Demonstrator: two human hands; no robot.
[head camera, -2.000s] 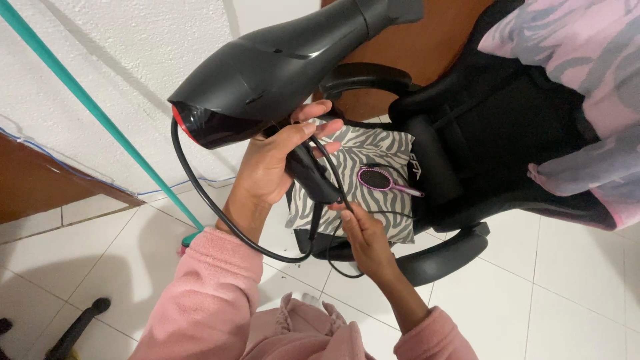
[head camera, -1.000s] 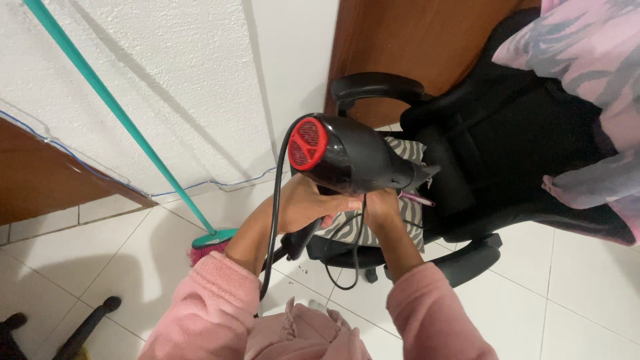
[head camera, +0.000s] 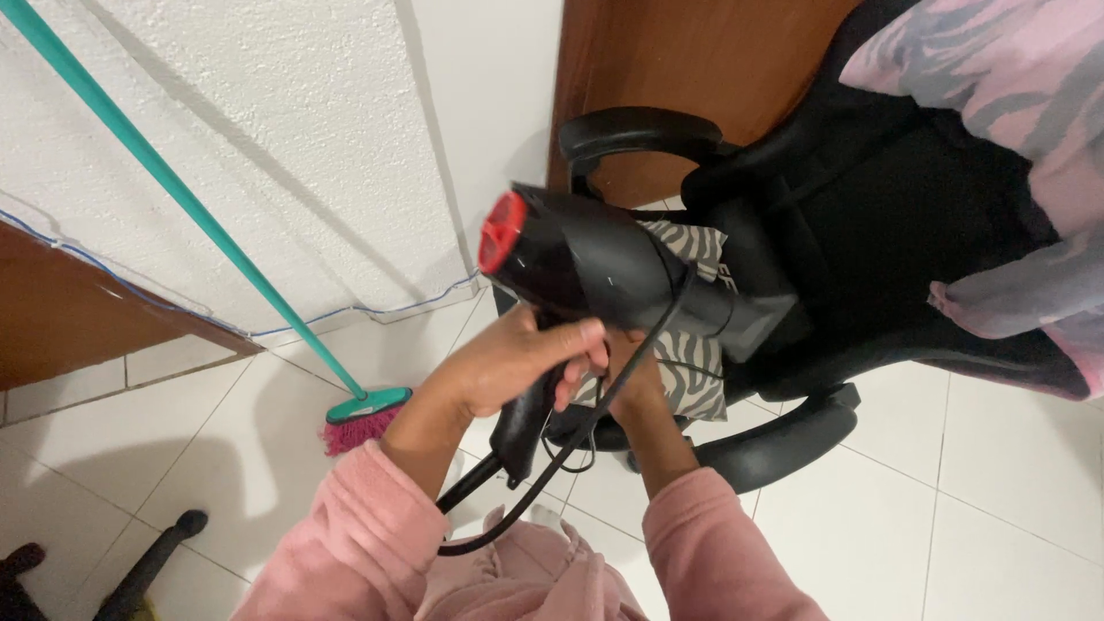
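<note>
A black hair dryer (head camera: 595, 250) with a red rear grille and a flat nozzle is in front of me, its nozzle toward the chair. My left hand (head camera: 517, 358) grips it where the handle meets the barrel. Its black cord (head camera: 604, 397) loops from below the handle up across the barrel. My right hand (head camera: 634, 379) is beneath the barrel, partly hidden by the dryer and cord; its fingers are not visible enough to tell what they hold. Behind the dryer, a zebra-print cloth item (head camera: 690, 388) lies on the seat of the black chair (head camera: 862, 216).
A teal broom (head camera: 366, 405) with magenta bristles leans on the white wall (head camera: 285, 112). A pink and grey cloth (head camera: 1018, 112) hangs over the chair's back. Armrests (head camera: 776, 444) jut out on both sides. A dark chair-base leg (head camera: 147, 561) stands on the tiles at lower left.
The dryer has turned from nozzle up and right to nozzle toward the seat, showing its red grille. The cord, hanging beside it earlier, now crosses the barrel.
</note>
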